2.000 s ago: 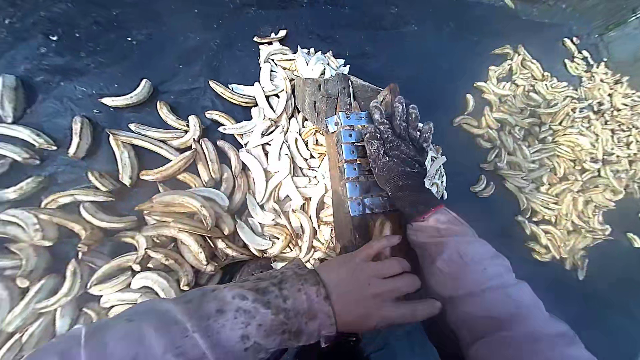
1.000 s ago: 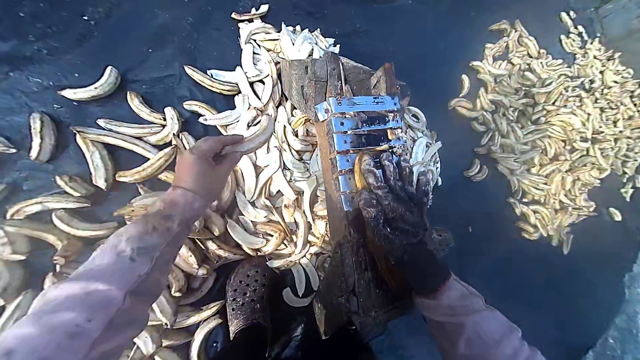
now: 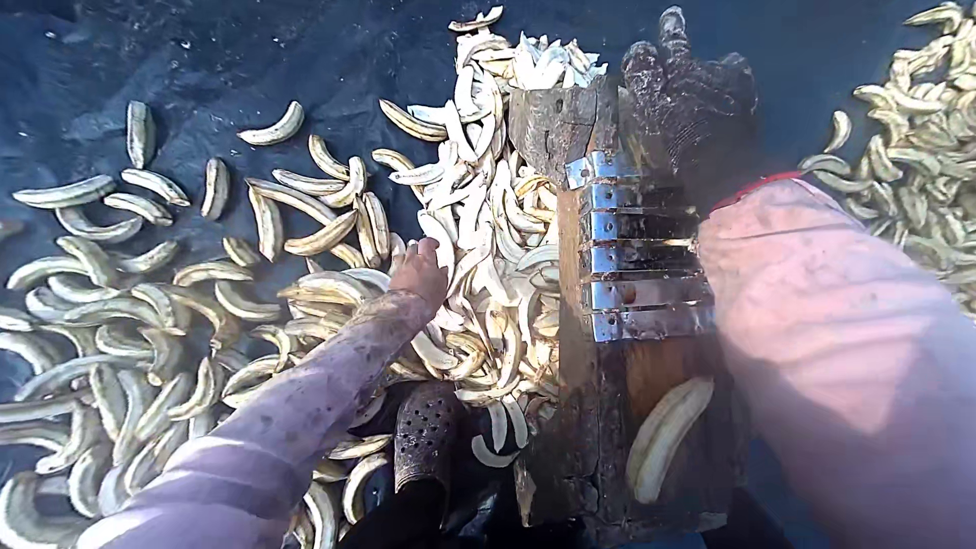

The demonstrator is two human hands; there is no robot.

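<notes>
My bare left hand [image 3: 420,273] reaches onto the edge of the pile of peeled bananas [image 3: 328,286] left of the board; its fingers touch fruit, but whether they grip one cannot be told. My right hand [image 3: 686,107], in a dark, residue-coated glove, is over the far end of a wooden slicing board [image 3: 576,427], fingers spread and seemingly without fruit. Several metal blades [image 3: 648,293] cross the board, partly under my right sleeve. One peeled banana [image 3: 671,438] lies on the board's near part. Pale banana slices [image 3: 476,236] are heaped along the board's left side.
Whole peeled bananas [image 3: 114,313] spread over a dark sheet [image 3: 229,46] at left. Another heap of yellowish pieces [image 3: 926,130] lies at the far right. A perforated shoe [image 3: 427,435] is close to the board's near left side. A weathered wood block [image 3: 553,126] stands at the board's far end.
My left hand, holding a banana a second ago, is now lower at the pile's edge. My gloved right hand has moved from the blades to the far end. A banana now lies on the near board.
</notes>
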